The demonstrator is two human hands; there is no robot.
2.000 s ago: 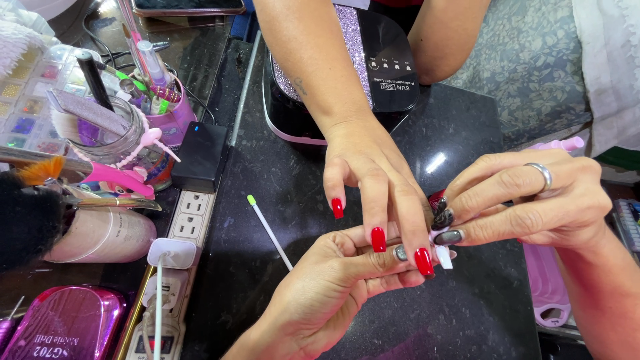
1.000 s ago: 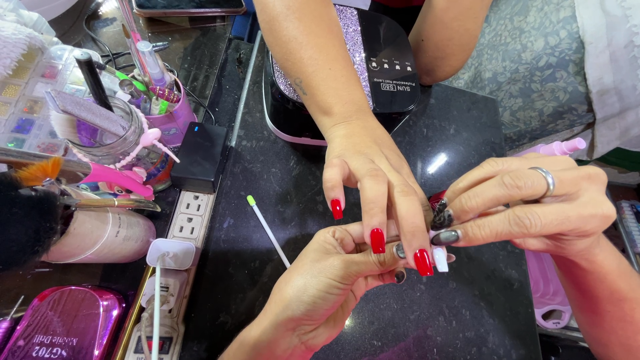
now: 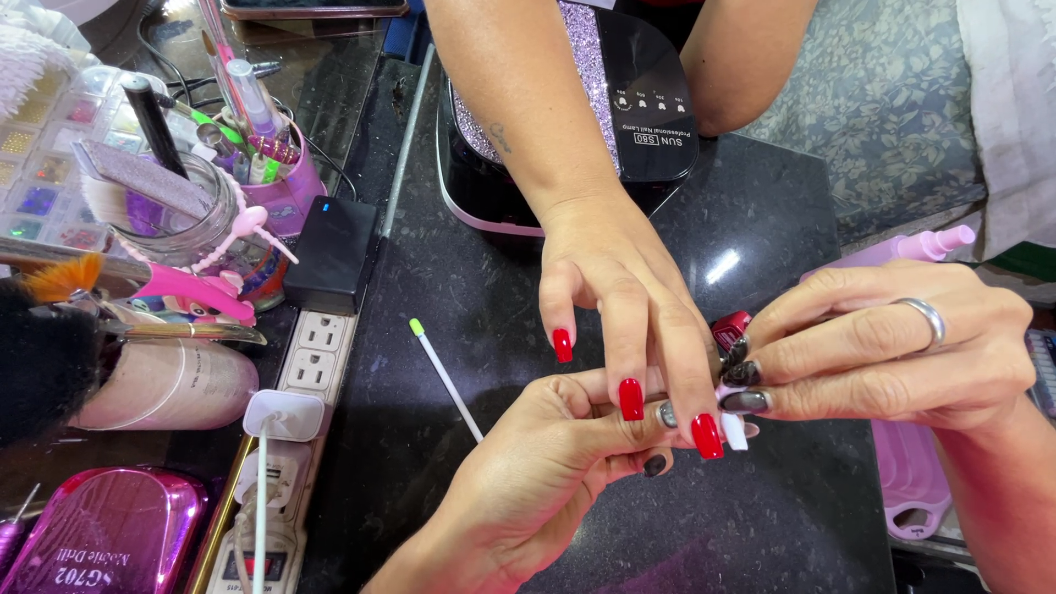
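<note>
My left hand [image 3: 569, 445] holds the fingers of another person's hand [image 3: 627, 289] from below, its thumb against them. That hand lies palm down with glossy red nails; one fingertip bears a white nail [image 3: 733, 431]. My right hand [image 3: 874, 346], with a silver ring and dark nails, pinches at that finger beside the white nail; whether a small tool is between my fingertips is hidden. A red nail polish bottle [image 3: 731, 328] shows just behind my right fingertips. A thin white stick with a green tip [image 3: 445, 375] lies on the black stone tabletop [image 3: 396, 495], left of my hands.
A black nail lamp [image 3: 652, 107] stands under the other person's forearm. At left are a power strip [image 3: 318, 351], a black adapter [image 3: 332, 252], a glass jar of tools [image 3: 186, 214], a pink cup [image 3: 289, 190] and a pink nail drill unit [image 3: 120, 528]. A pink plastic tray [image 3: 912, 474] is at right.
The white nail, turned and partly covered two seconds ago, now shows beside the red nail. My hands keep nearly the same place.
</note>
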